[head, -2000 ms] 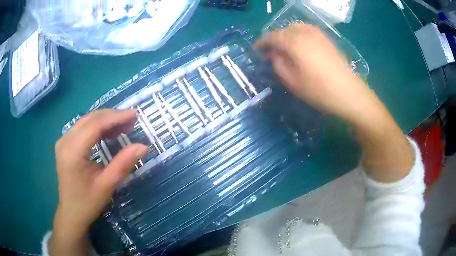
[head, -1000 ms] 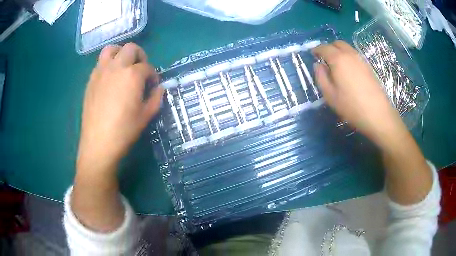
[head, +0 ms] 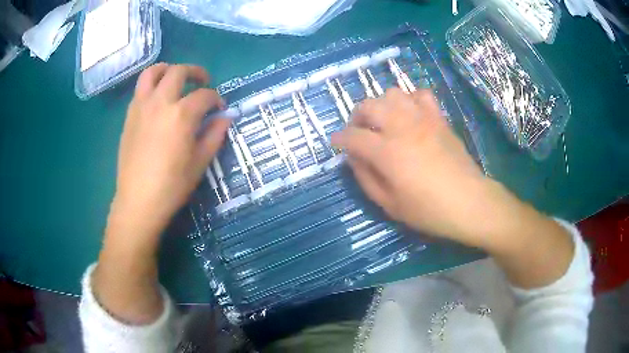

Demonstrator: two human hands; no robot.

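A clear ribbed blister tray (head: 296, 241) lies in front of me. Assembled pieces (head: 281, 138), silver rods joined to white heads, lie slanted in its upper half, with the heads in two white rows. My left hand (head: 169, 131) is at the tray's upper left corner, fingers bent around the left end of the upper white row; whether it grips a piece cannot be told. My right hand (head: 407, 155) is over the right part of the rods, fingers bent downward, covering the right end of the lower row. Its fingertips are partly hidden, so its hold cannot be told.
An open pin box (head: 507, 86) heaped with silver pins stands right of the tray. A tub of small white parts (head: 538, 17) is beyond it. A labelled box (head: 117, 45) is upper left, beside white scrap (head: 48, 34). A clear plastic bag (head: 276, 14) lies at the top edge.
My right hand has moved left from the tray's upper right edge onto the rods. My left hand stays at the upper left corner. The whole scene has shifted a little left in view.
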